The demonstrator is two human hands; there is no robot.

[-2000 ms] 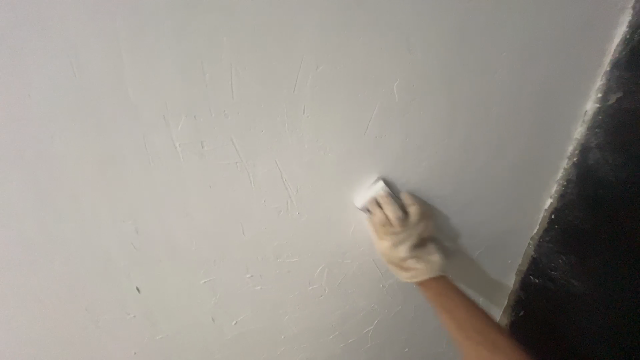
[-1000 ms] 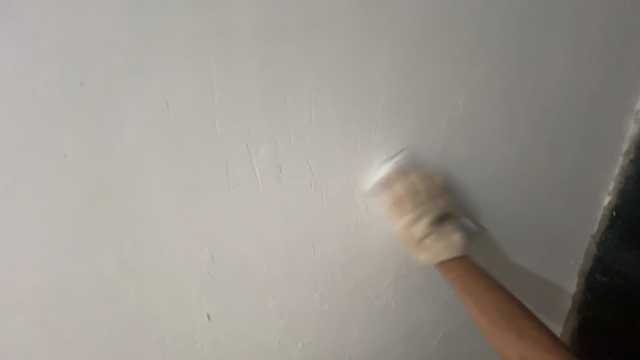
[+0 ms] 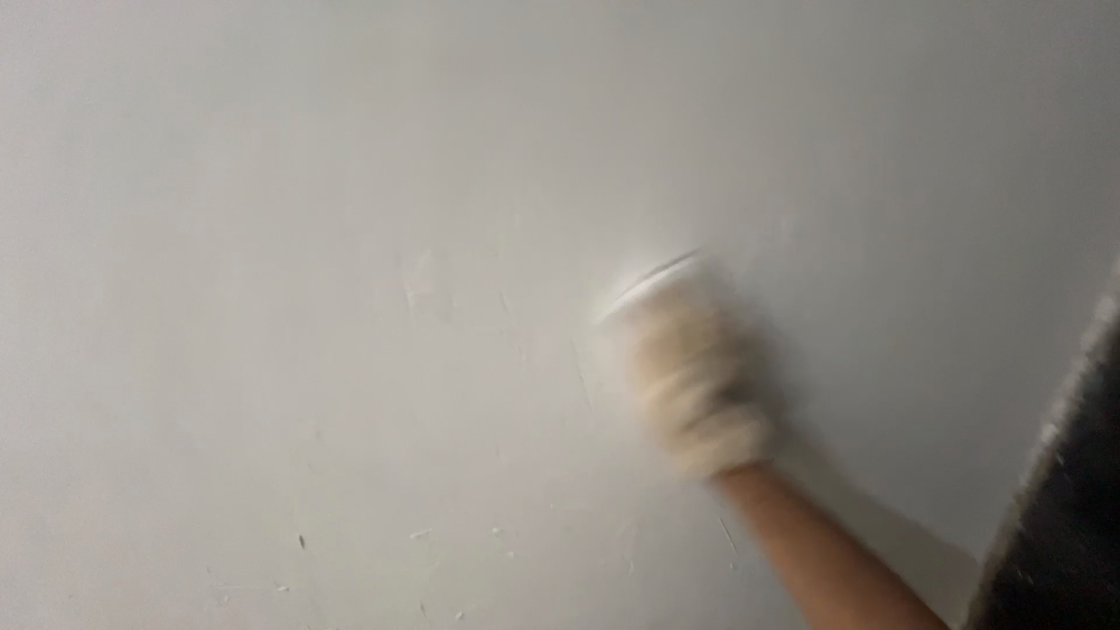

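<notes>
My right hand (image 3: 704, 385), in an off-white cloth work glove, is blurred by motion right of the middle of the view. Its fingers are closed on a white sanding block or similar flat pad (image 3: 652, 284), whose upper edge shows beyond the fingertips, against the pale plastered wall (image 3: 306, 219). The rest of the pad is hidden by the glove, and its exact kind cannot be told. My left hand is out of view.
Fine scratches and small raised flecks (image 3: 420, 534) mark the wall, mostly low down. At the lower right the wall ends in a rough, pale edge (image 3: 1050, 429) beside a dark surface (image 3: 1067, 525).
Fewer raised lines show on the wall left of my right hand than two seconds ago. The glove stays closed on the white pad throughout.
</notes>
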